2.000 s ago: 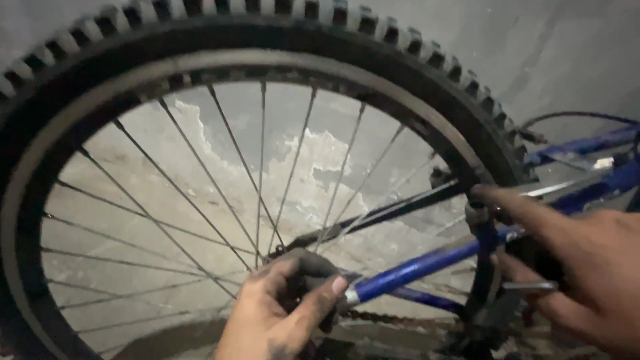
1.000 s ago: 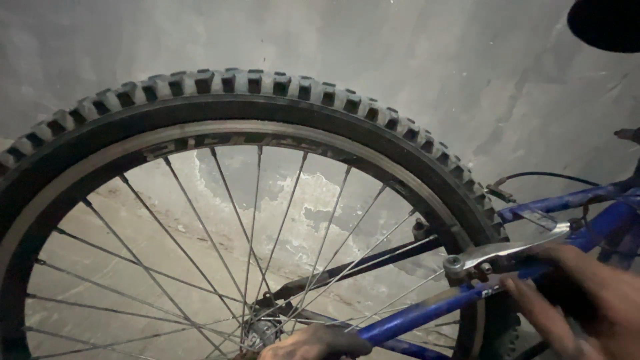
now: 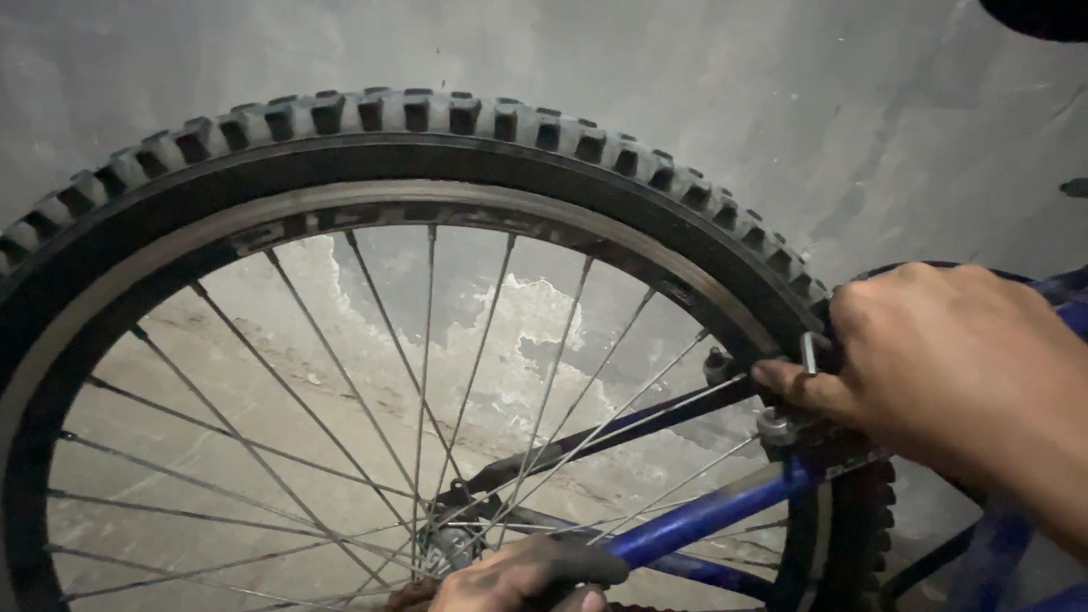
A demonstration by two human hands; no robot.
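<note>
A bicycle's rear wheel with a knobby tyre (image 3: 463,115) and thin metal spokes fills the view. My left hand (image 3: 531,578) is at the lower middle, its fingers around the end of the blue frame tube (image 3: 714,514) beside the wheel hub (image 3: 450,544). My right hand (image 3: 926,374) is over the brake area at the right, its fingers bent at the rim's edge. A small bent metal piece (image 3: 812,353) shows by its fingers; whether it is held is unclear. Just below the thumb sits a metal brake pivot (image 3: 773,425).
A grey wall (image 3: 680,51) with peeling patches stands behind the wheel. A dark blue frame tube (image 3: 612,429) runs on the wheel's far side. At the top right corner hangs a dark rounded thing (image 3: 1041,17). Part of a chain shows along the bottom edge.
My right hand has moved from the blue tube up onto the brake, covering the silver brake arm seen a second ago. My left hand stays near the hub. The view has shifted.
</note>
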